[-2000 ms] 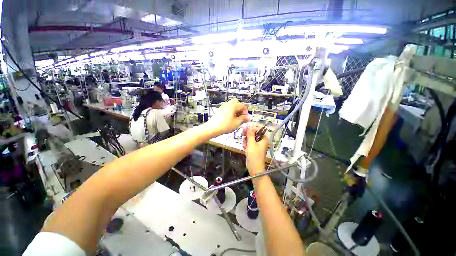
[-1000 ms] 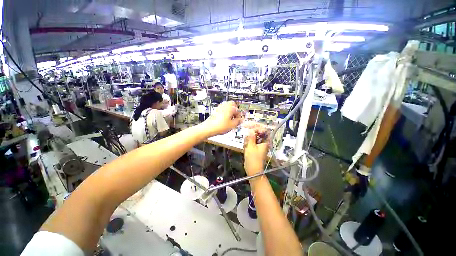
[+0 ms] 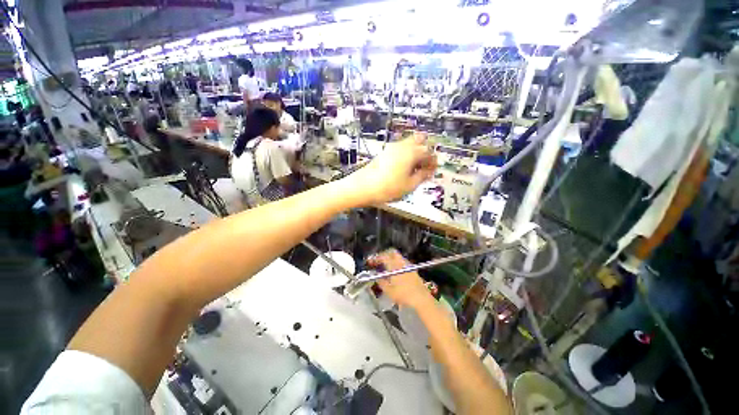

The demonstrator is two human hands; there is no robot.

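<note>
My left hand (image 3: 405, 168) is raised over the machine table with its fingertips pinched together; any thread between them is too fine to see. My right hand (image 3: 394, 271) is lower, behind the metal arm of the thread stand (image 3: 446, 261), near the cone discs. A small dark thing shows at its fingertips, too small to name. A white cone holder disc (image 3: 331, 269) is just left of my right hand. A navy thread cone (image 3: 622, 357) stands tilted on another disc at the lower right.
The white sewing machine (image 3: 243, 365) and its table lie below my arms. A white upright pole (image 3: 544, 174) with a looped grey cable stands at right. White cloth (image 3: 666, 121) hangs beyond it. A seated person (image 3: 263, 158) is at a machine ahead; another person stands farther back.
My right hand has dropped away from my left hand, down behind the stand's arm. My left hand stays raised. The view has tilted down and shifted left.
</note>
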